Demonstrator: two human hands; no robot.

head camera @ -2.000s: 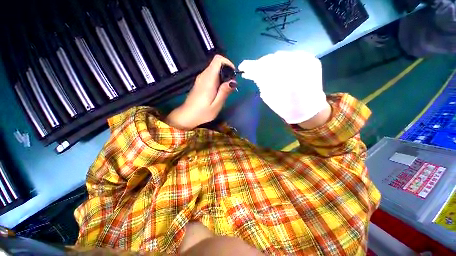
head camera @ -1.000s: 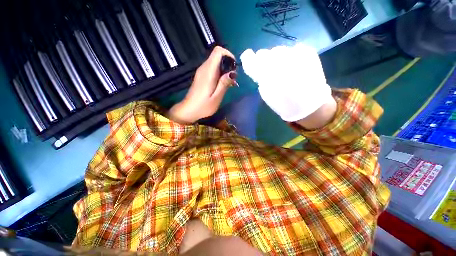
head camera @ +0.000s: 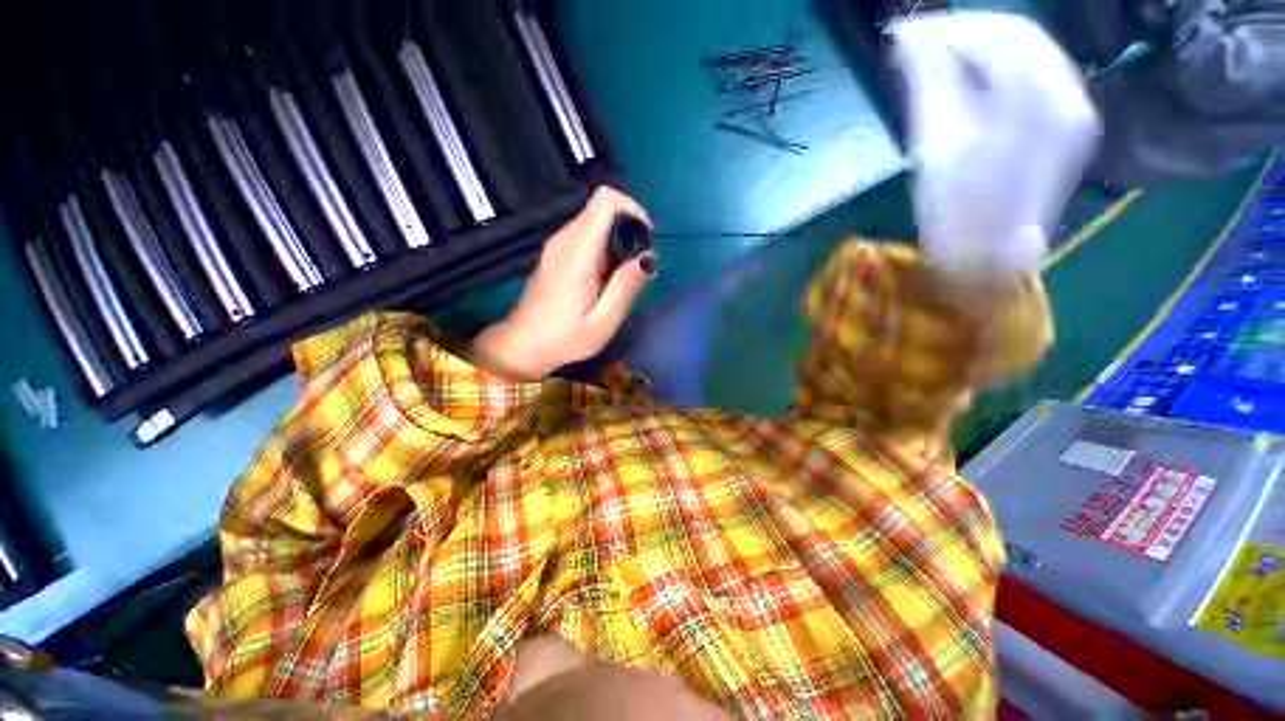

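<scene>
My left hand (head camera: 571,292) is bare with dark nails and closed around a slim black tubular unit (head camera: 629,238); only its dark round end shows, the rest is hidden by the hand. A hair-thin dark line (head camera: 712,234) runs to the right from that end. My right hand (head camera: 991,141), in a white glove, is blurred and raised at the upper right, well apart from the unit, over the parts tray's side of the bench. Its fingertips are too unclear to tell whether it holds anything.
A large black foam tray (head camera: 338,282) with silver tubes (head camera: 369,158) lies at the upper left. Loose thin black pieces (head camera: 761,92) lie on the blue-green bench. Small pale pieces (head camera: 38,403) are at far left. A grey lid (head camera: 1113,486) with labels is at right, blue crates (head camera: 1198,352) behind.
My right hand has moved up and right, away from the unit. The thin dark line now shows beside the unit's end. My left hand has dipped slightly and keeps its hold.
</scene>
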